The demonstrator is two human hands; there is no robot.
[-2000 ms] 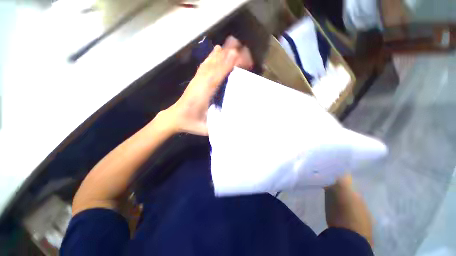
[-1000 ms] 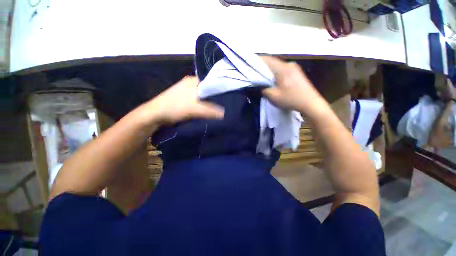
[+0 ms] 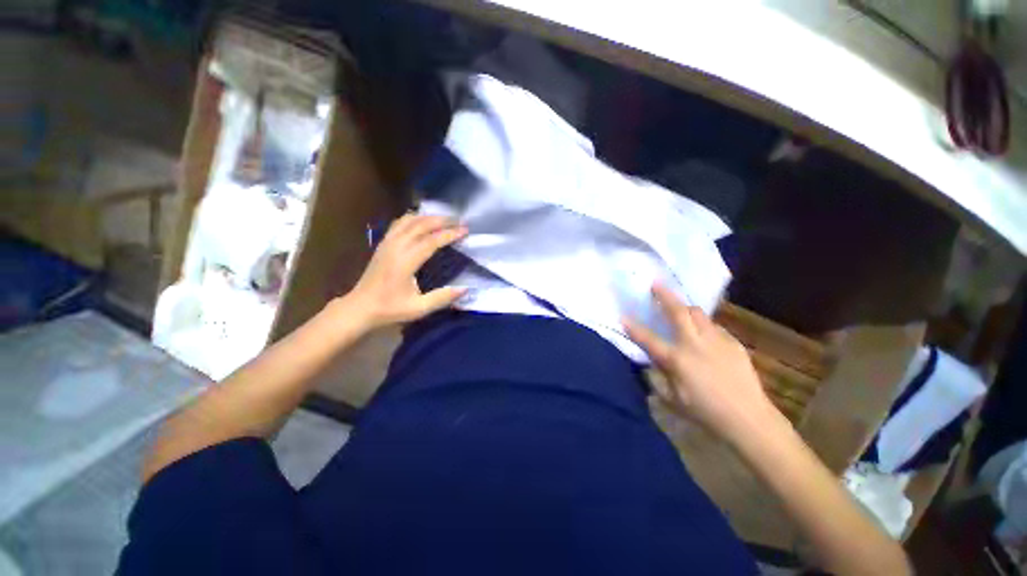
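Note:
White cloth pieces (image 3: 563, 214) lie overlapping on my lap, with navy fabric (image 3: 443, 180) showing at their left side. My left hand (image 3: 403, 270) is at the left edge of the cloth, thumb and fingers apart, fingertips touching it. My right hand (image 3: 698, 354) is at the lower right of the cloth, its fingers spread on the white surface. I cannot tell if either hand pinches an edge. The red-handled scissors (image 3: 976, 99) lie on the white table at the upper right.
A bin with white scraps (image 3: 231, 236) stands at the left. A box with white and navy pieces (image 3: 932, 411) is at the right. Brown slatted strips (image 3: 777, 349) show behind my right hand. The white table edge (image 3: 721, 68) crosses the top.
The raised, folded white and navy piece is now down on my lap with white cloth spread out. Both hands have lowered onto it. The view has turned left.

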